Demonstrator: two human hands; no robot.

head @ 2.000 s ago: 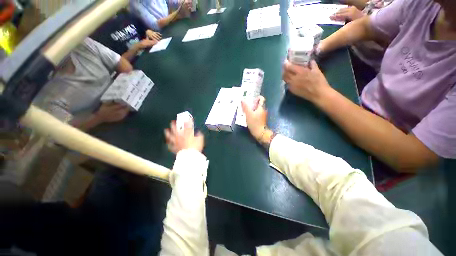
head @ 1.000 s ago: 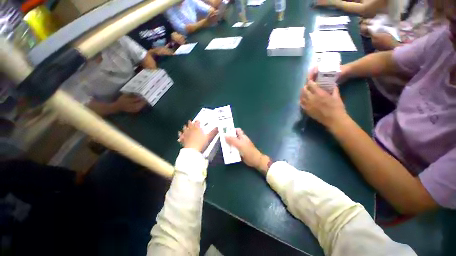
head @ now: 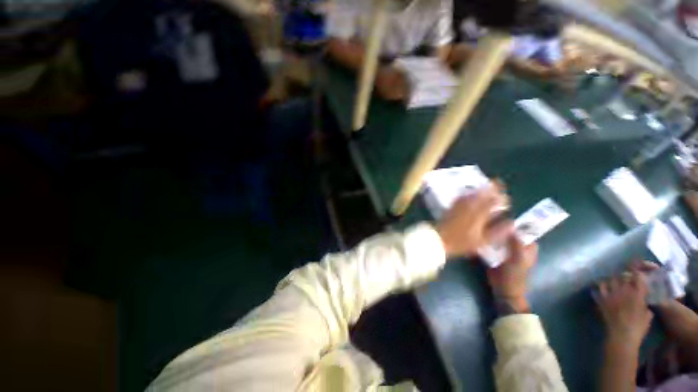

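Note:
The picture is blurred. A block of white cartons [head: 457,186] lies on the dark green table near its edge. My left hand [head: 474,220] reaches over the block's near right side, its fingers close to my right hand. Whether it grips a carton is unclear. My right hand [head: 514,268] is closed around a white product box [head: 542,219] with dark print, which sticks out to the upper right. Another white carton face shows just below my left hand; the hands partly hide how these cartons meet.
Pale frame tubes [head: 451,122] cross the view above the cartons. Across the table a person holds a white carton block [head: 427,81]. Another white block [head: 629,197] and a neighbour's hands [head: 627,300] are at right. A person in black [head: 184,69] is at upper left.
The view has swung left, so the table now sits at the right. My hands have changed position around the cartons, and the product box now points to the upper right.

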